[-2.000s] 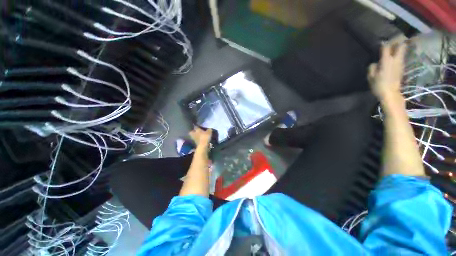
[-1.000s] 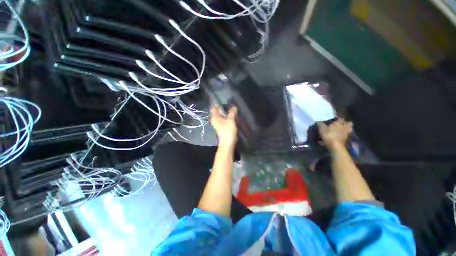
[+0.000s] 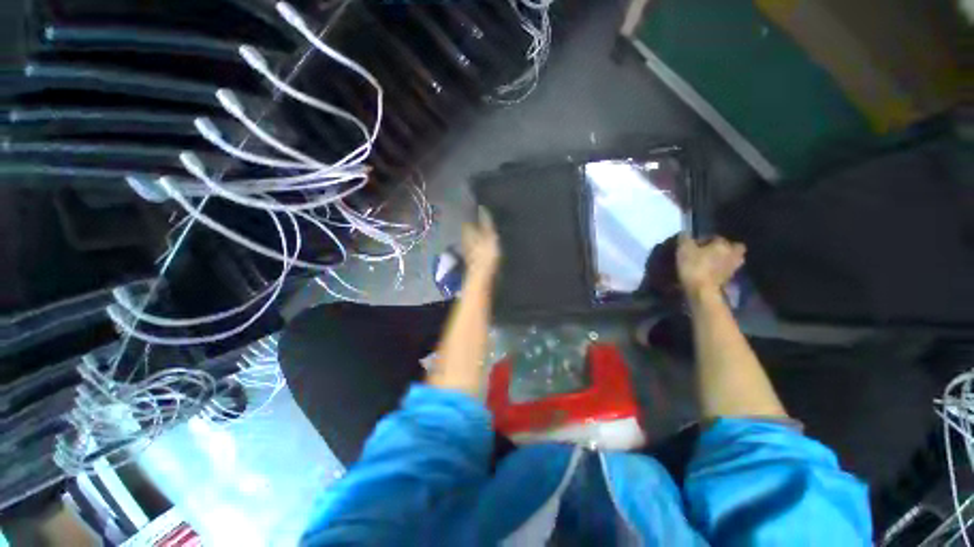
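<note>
The black device tray (image 3: 694, 198) lies low between my feet. One tablet (image 3: 635, 224) with a bright, reflective screen lies in its right half. The left half (image 3: 534, 235) shows a matte dark surface; I cannot tell whether it is an empty pocket or a slab. My left hand (image 3: 481, 248) is closed at the tray's left edge, its fingertips blurred. My right hand (image 3: 712, 264) is closed over the right edge, beside the tablet's lower right corner.
Rack shelves with dark slabs (image 3: 139, 77) and white cables (image 3: 310, 176) fill the left side. A green panel (image 3: 758, 75) with a pale edge stands at upper right. A red low stool (image 3: 566, 408) is between my legs. More white cables (image 3: 956, 411) hang at far right.
My right hand has come down from the right side onto the tray. The glossy surface in the tray's left half no longer shows; it is matte dark. My left hand has moved to the left edge.
</note>
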